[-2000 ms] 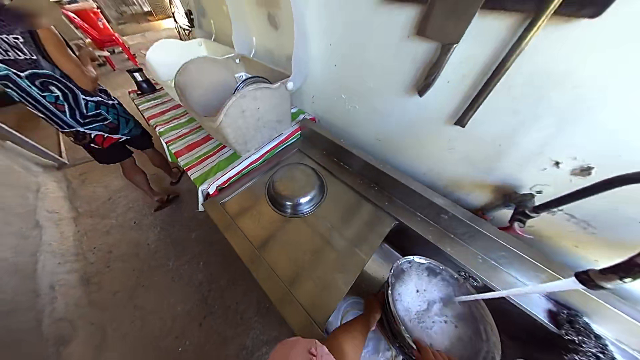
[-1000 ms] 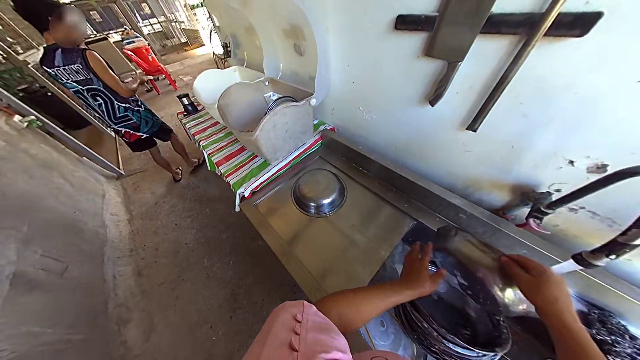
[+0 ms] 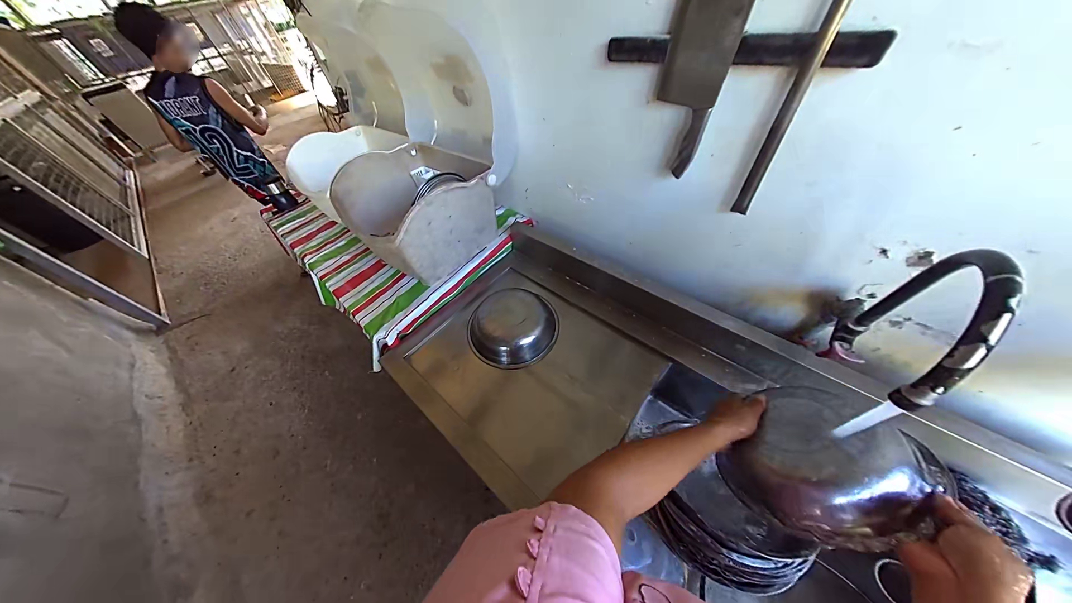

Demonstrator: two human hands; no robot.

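Observation:
Between my two hands a shiny metal bowl (image 3: 829, 477) is tilted with its underside up, under the running water of a black curved faucet (image 3: 992, 310). My left hand (image 3: 737, 417) grips the bowl's upper left rim. At its lower right rim my right hand (image 3: 963, 548) is closed on the edge. Below the bowl, a stack of metal plates or pans (image 3: 720, 544) lies in the sink, partly hidden. Another metal bowl (image 3: 512, 328) rests upside down on the steel drainboard (image 3: 569, 402), to the left of my left hand.
A striped cloth (image 3: 360, 280) covers a table beyond the drainboard, bearing light plastic containers (image 3: 448, 230), one holding plates. A cleaver (image 3: 703, 59) and a metal rod (image 3: 791, 109) hang on a black wall rack (image 3: 854, 48). A person (image 3: 209, 126) stands at the far left.
Two seconds ago the held vessel faced up with water running into it. Now a bowl is turned underside up beneath the stream, with both hands on its rim. The view has shifted.

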